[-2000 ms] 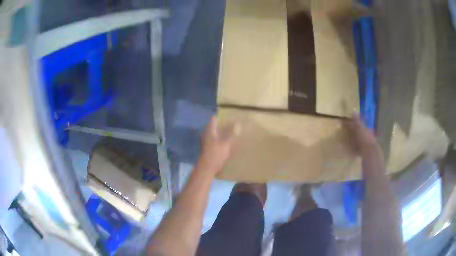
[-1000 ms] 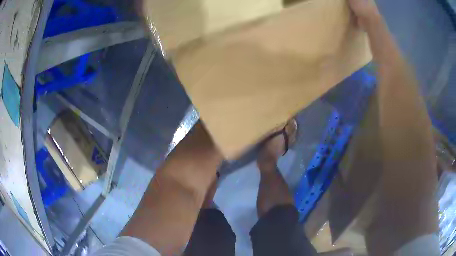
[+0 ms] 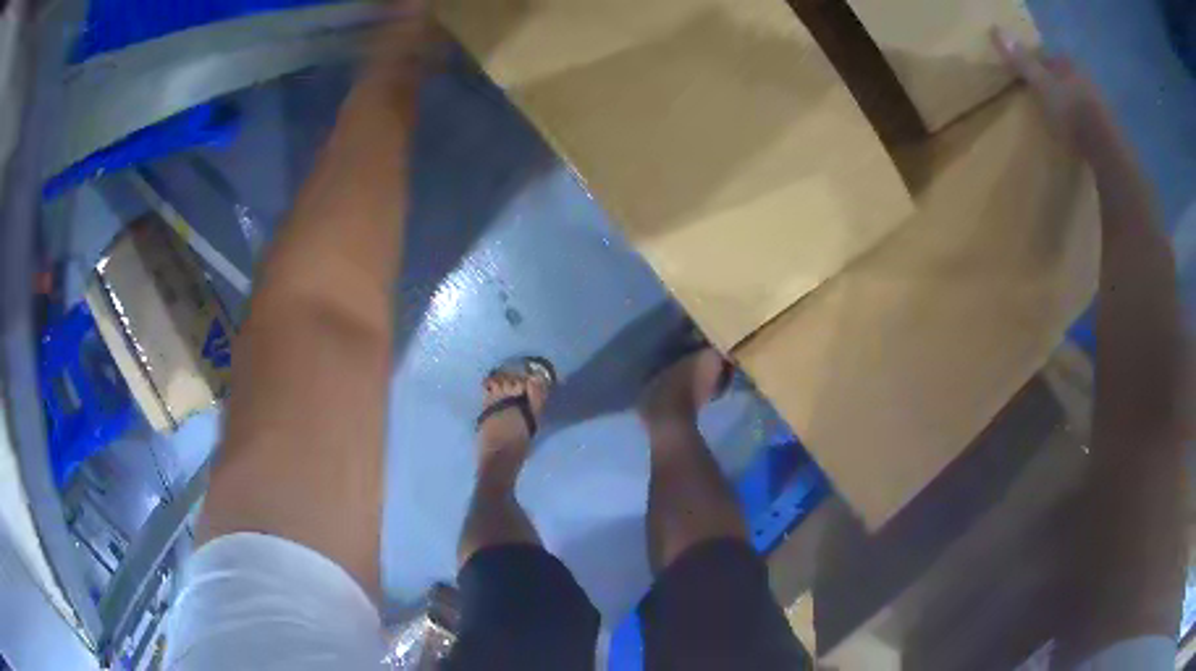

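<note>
A large brown cardboard carton (image 3: 715, 171) with a dark stripe between its top flaps is held tilted above the floor, cut off by the top edge. My right hand (image 3: 1049, 92) is at its right side, fingers on the top edge and palm against the side. My left arm reaches up to the top edge of the view. My left hand (image 3: 409, 16) is small, blurred and partly cut off there, beside the carton's far left edge; its grip cannot be made out.
A grey metal frame with blue plastic crates (image 3: 85, 374) stands at left. A smaller brown carton (image 3: 164, 321) lies among them. My sandalled feet stand on the blue-grey floor (image 3: 518, 282). A blue perforated piece (image 3: 784, 492) and more cardboard are below the carton at right.
The carton has turned and shifted to the right in view. My left arm has swung from beneath the near side up to the far left. My right hand has moved lower and further right.
</note>
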